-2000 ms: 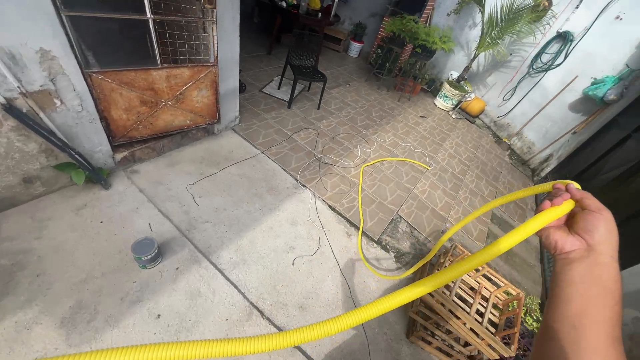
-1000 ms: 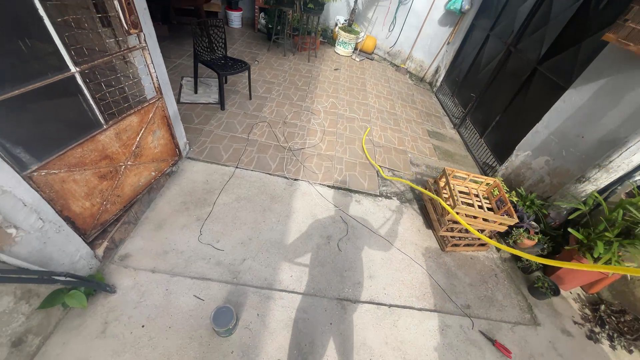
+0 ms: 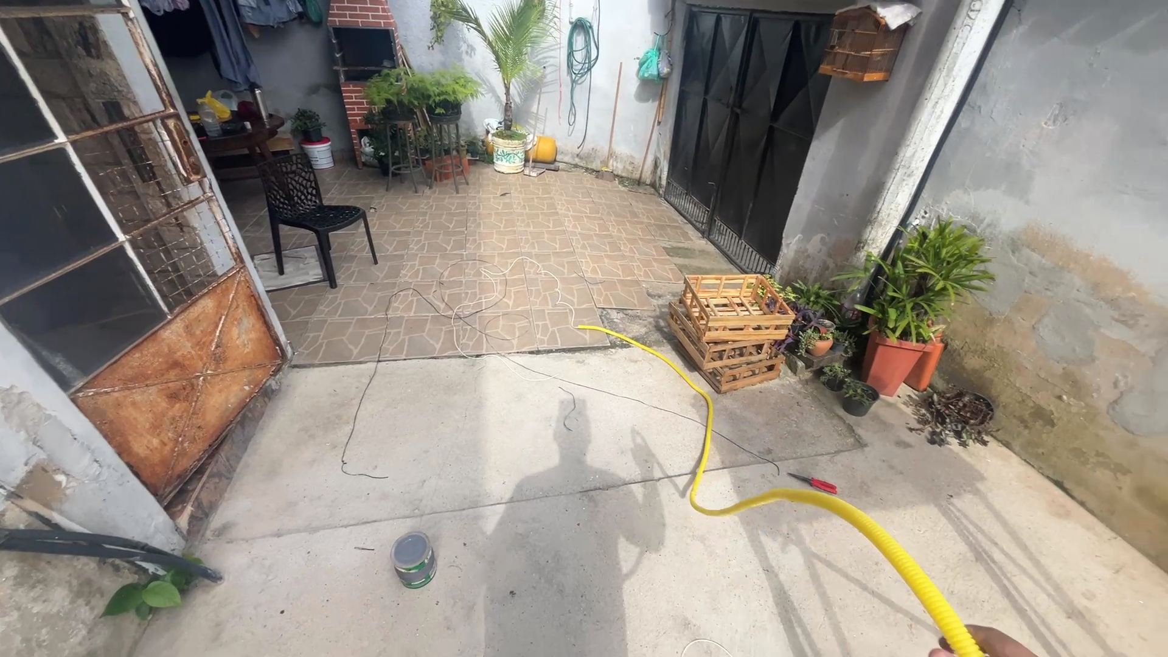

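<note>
A yellow corrugated conduit (image 3: 704,429) runs from the edge of the tiled floor over the concrete to the lower right corner. There my right hand (image 3: 990,641), mostly cut off by the frame's bottom edge, is closed around it. My left hand is out of view. Thin dark wire (image 3: 370,401) and white wire (image 3: 456,338) lie loosely tangled across tiles and concrete. Red-handled pliers (image 3: 815,483) rest on the concrete just above the conduit's bend. A small metal can (image 3: 414,559) stands on the concrete at lower left.
Stacked wooden crates (image 3: 735,328) stand right of centre, beside potted plants (image 3: 899,356). A black chair (image 3: 315,214) is on the tiles, near a rusty metal door (image 3: 187,374). A black metal gate (image 3: 744,119) is at the back right. Black tubes (image 3: 100,545) jut in at lower left.
My right hand, raised at the right two seconds ago, is now at the bottom right corner. The conduit's near part has dropped from across the view to the lower right. The view has shifted.
</note>
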